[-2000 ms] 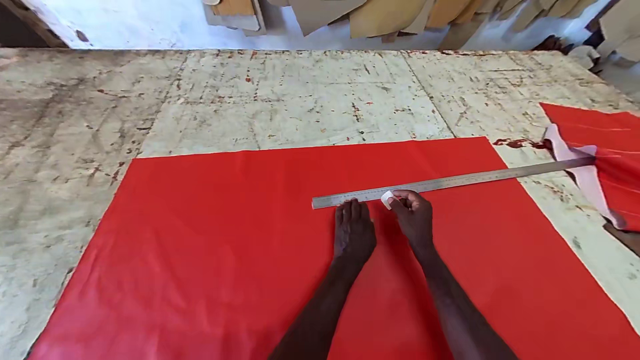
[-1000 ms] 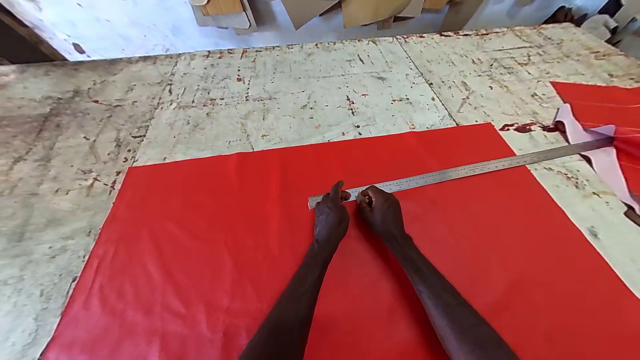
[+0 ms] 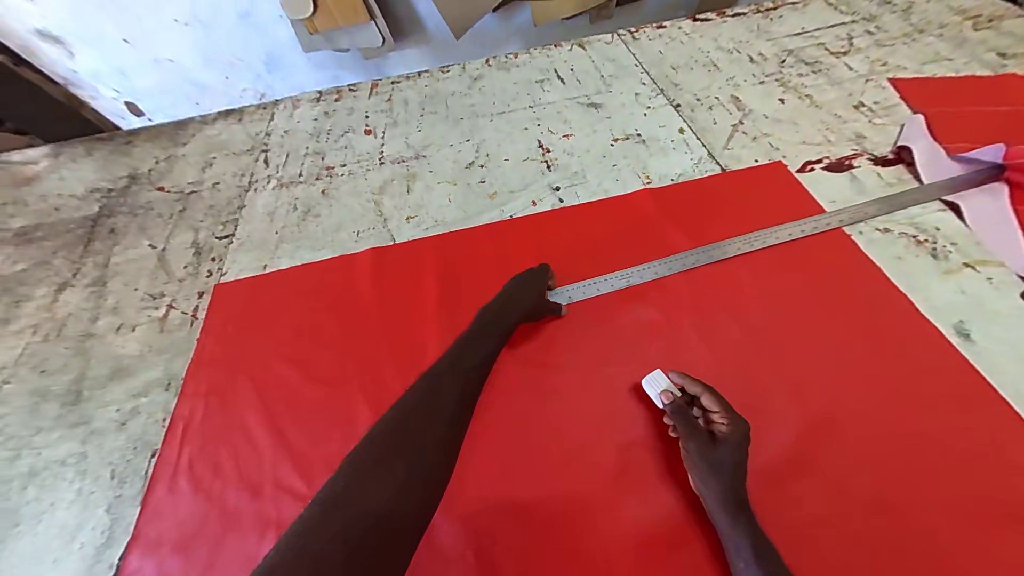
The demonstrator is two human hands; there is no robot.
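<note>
A large red sheet, leather or vinyl (image 3: 320,384), lies on the worktable. Across its upper right part runs a long metal ruler (image 3: 688,258), slanting up to the right past the sheet's edge. My left hand (image 3: 532,294) grips the near left end of this ruler, fingers on one edge and thumb on the other. Lower and to the right, my right hand (image 3: 708,432) holds a small white piece of chalk (image 3: 659,387) between thumb and fingers, away from the ruler. The ruler's far end rests at a second red piece (image 3: 968,112) with a pale pinkish underside.
The worktable (image 3: 448,152) has a pale, scuffed and stained top with seams. Behind it, cardboard-like pattern pieces (image 3: 340,20) hang against a whitish wall (image 3: 200,48). A dark opening or object (image 3: 44,104) is at the upper left.
My right hand has drawn back from the ruler toward me and to the right, with the chalk. My left hand has gone from resting at the ruler's end to gripping it. The view has shifted.
</note>
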